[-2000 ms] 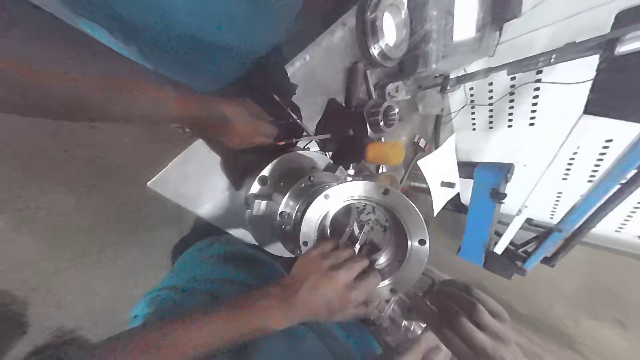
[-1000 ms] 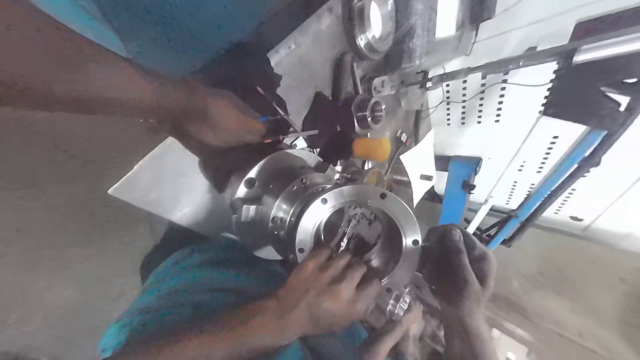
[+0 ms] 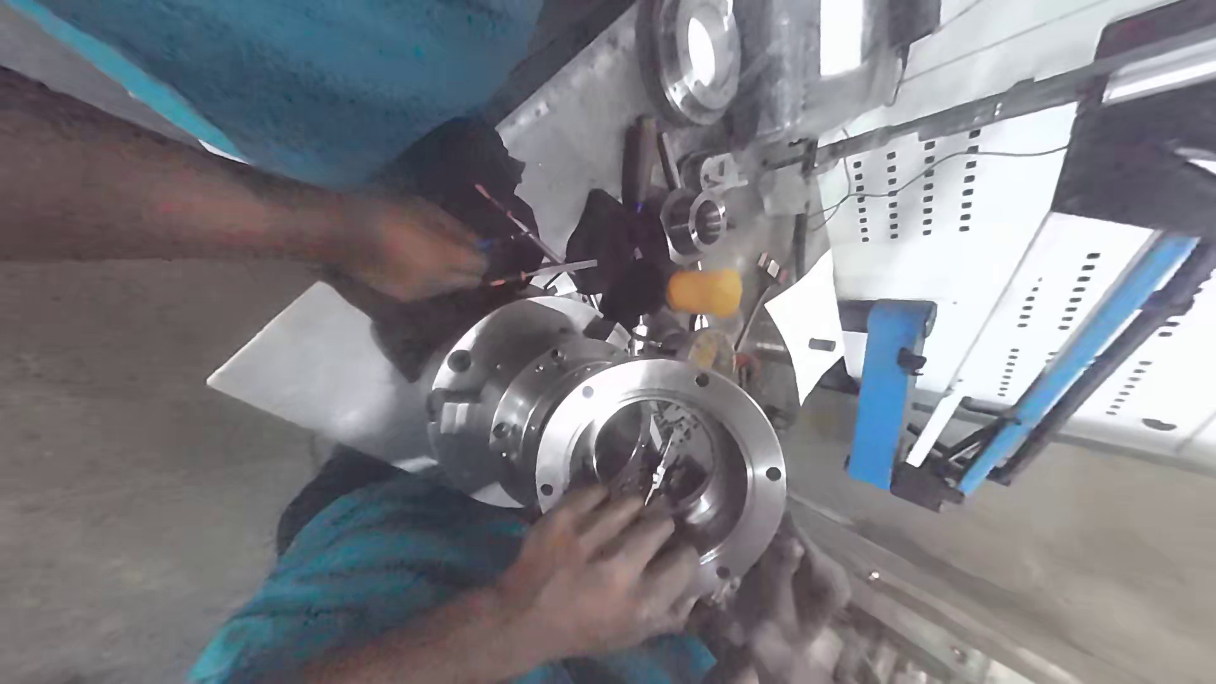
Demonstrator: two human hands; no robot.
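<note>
A wide bright metal flange (image 3: 757, 465) with bolt holes faces up on a stepped machined housing (image 3: 518, 408). At its lower left rim is my left hand (image 3: 608, 560), palm down, fingers bent over the bore; blur hides whether it grips the narrow shiny metal piece (image 3: 658, 480) at its fingertips. Beyond the lower right rim is my right hand (image 3: 788, 589), greyish, blurred and partly hidden; its grip cannot be made out. Small shiny fragments (image 3: 679, 427) show inside the bore.
A co-worker's hand (image 3: 418, 252) is near thin rods (image 3: 541, 271) above the housing. Beyond lie a yellow cylindrical piece (image 3: 704, 293), a small metal ring (image 3: 696, 223) and a large ring (image 3: 698, 57). A blue metal arm (image 3: 888, 389) stands right; a pale sheet (image 3: 313, 370) is left.
My right hand, raised beside the flange one second ago, is lower and closer to its rim. My left hand stays at the bore. The co-worker's hand stays near the thin rods.
</note>
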